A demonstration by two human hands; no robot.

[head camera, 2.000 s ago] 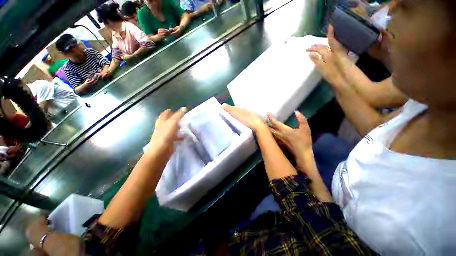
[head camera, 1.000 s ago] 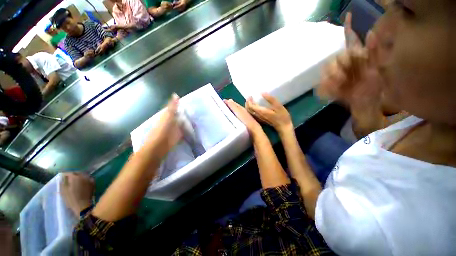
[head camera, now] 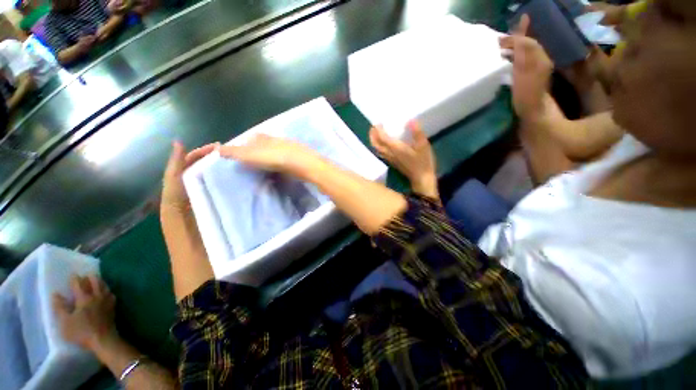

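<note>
A white foam tray (head camera: 267, 263) stands open in front of me on the green edge table. Bagged units (head camera: 248, 202) lie inside it under cloudy, wrinkled film. My left hand (head camera: 183, 179) is at the tray's far left corner, outside the wall, with its fingertips near the rim. My right hand (head camera: 271, 152) reaches across over the tray, palm down, its fingers at the same left rim, close to my left fingertips. Neither hand is closed around anything that I can see. My right forearm and hand hide part of the tray's middle.
A person in a white top (head camera: 610, 259) sits at right, hands on a white foam block (head camera: 427, 76). A dark grey block (head camera: 553, 34) is held beyond. At lower left another person's braceleted hand (head camera: 88, 312) touches a second foam tray (head camera: 57, 343). The shiny conveyor (head camera: 252, 68) runs behind.
My right hand has moved from the tray's right edge across to its left rim. My left hand has moved from over the tray to its outer left side. The view has shifted right.
</note>
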